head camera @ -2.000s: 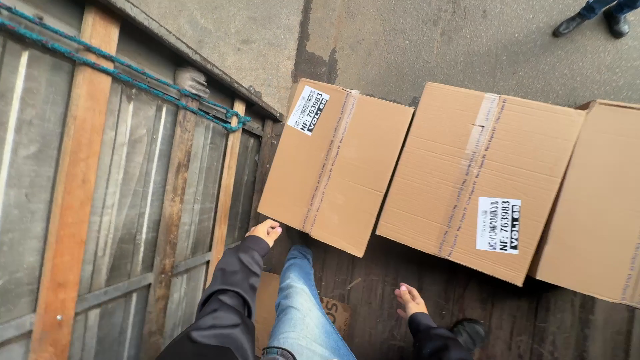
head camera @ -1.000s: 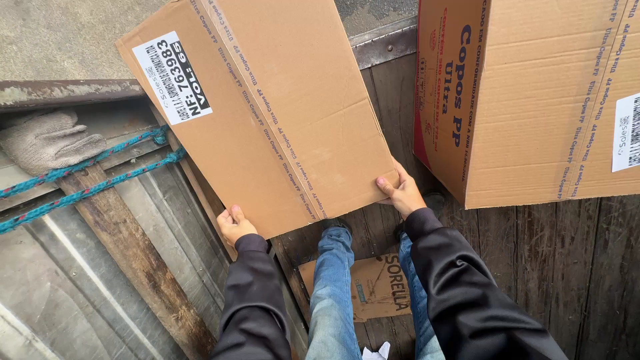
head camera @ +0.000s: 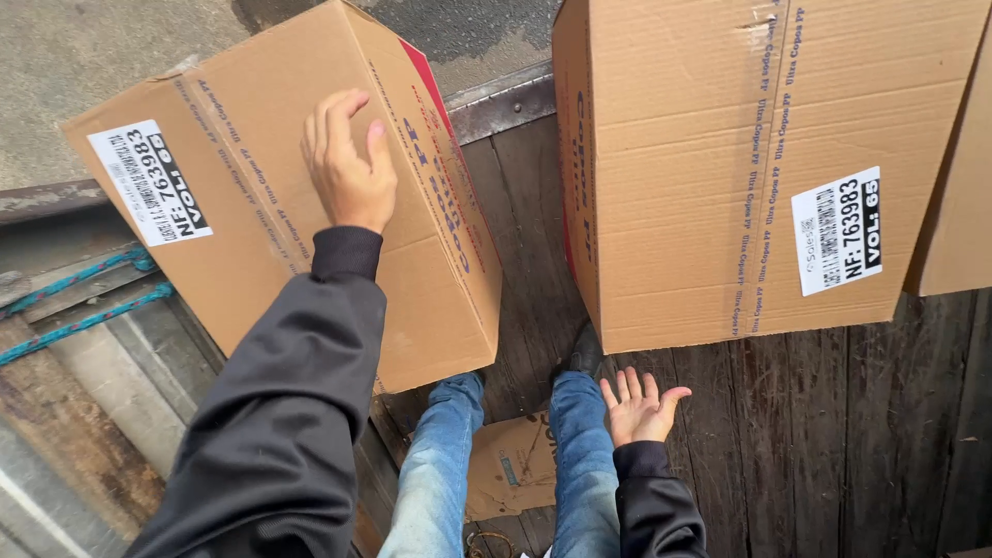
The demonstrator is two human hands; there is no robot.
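My left hand [head camera: 349,159] is over the top of the left cardboard box [head camera: 418,310], fingers apart and holding nothing; whether it touches the box cannot be told. That box sits at an angle near the metal floor edge, with a label and printed tape on top. My right hand [head camera: 639,407], palm up and empty, is just below the near edge of a second cardboard box [head camera: 666,232], which also bears a label and a strip of printed tape. A gap of wooden floor separates the two boxes.
Part of a third cardboard box [head camera: 957,201] shows at the right. A flattened cardboard piece [head camera: 511,465] lies between my legs on the plank floor [head camera: 798,434]. Teal rope [head camera: 85,318] runs along the side wall at left. Pavement [head camera: 116,54] lies beyond the metal edge [head camera: 504,105].
Both hands have come off the left box's near edge, which they held a second ago. The left hand has moved over its top, the right hand away to the right. The left box's printed side now shows.
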